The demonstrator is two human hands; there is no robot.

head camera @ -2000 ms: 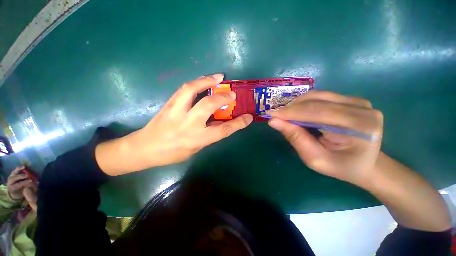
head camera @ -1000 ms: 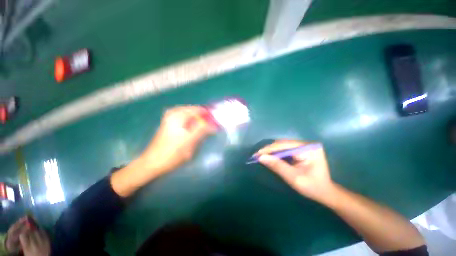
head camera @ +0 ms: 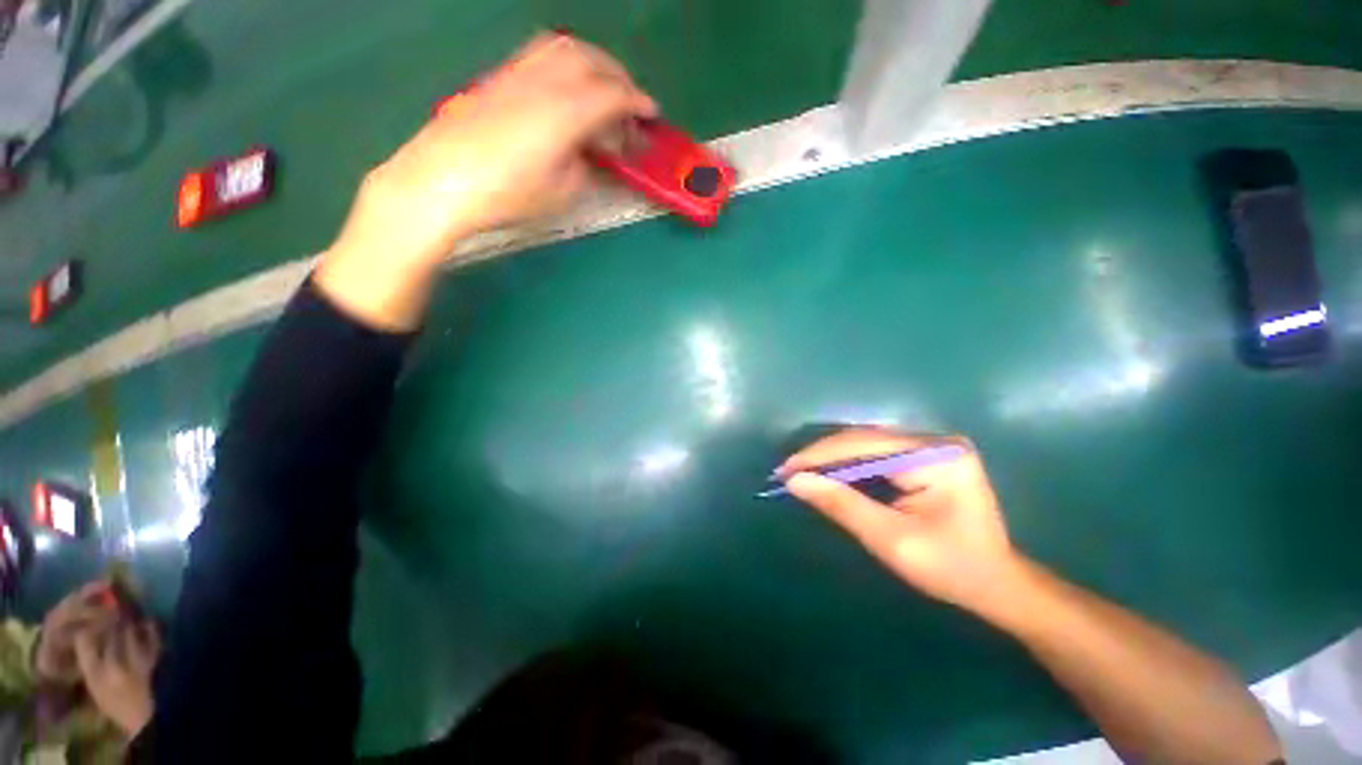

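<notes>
My left hand (head camera: 501,157) is at the pale rail and holds a red housing (head camera: 675,168), whose right end sticks out past the fingers over the rail. A dark round spot shows on that end. The rest of the housing is mostly hidden by the hand. My right hand (head camera: 919,516) is over the green bench top and holds a slim purple pen-like tool (head camera: 896,463), its thin dark tip pointing left and touching no unit.
The pale rail (head camera: 1046,108) curves across, with a grey-white post (head camera: 914,67). Beyond it, red units (head camera: 227,189) lie on the green strip. A black smartphone (head camera: 1273,257) lies at right. Another red unit (head camera: 60,510) and another person's hands (head camera: 102,655) are at left.
My left hand has carried the red housing from the bench up and left to the rail, and its face now shows red, not the white patch. My right hand moved off the unit, keeping the tool.
</notes>
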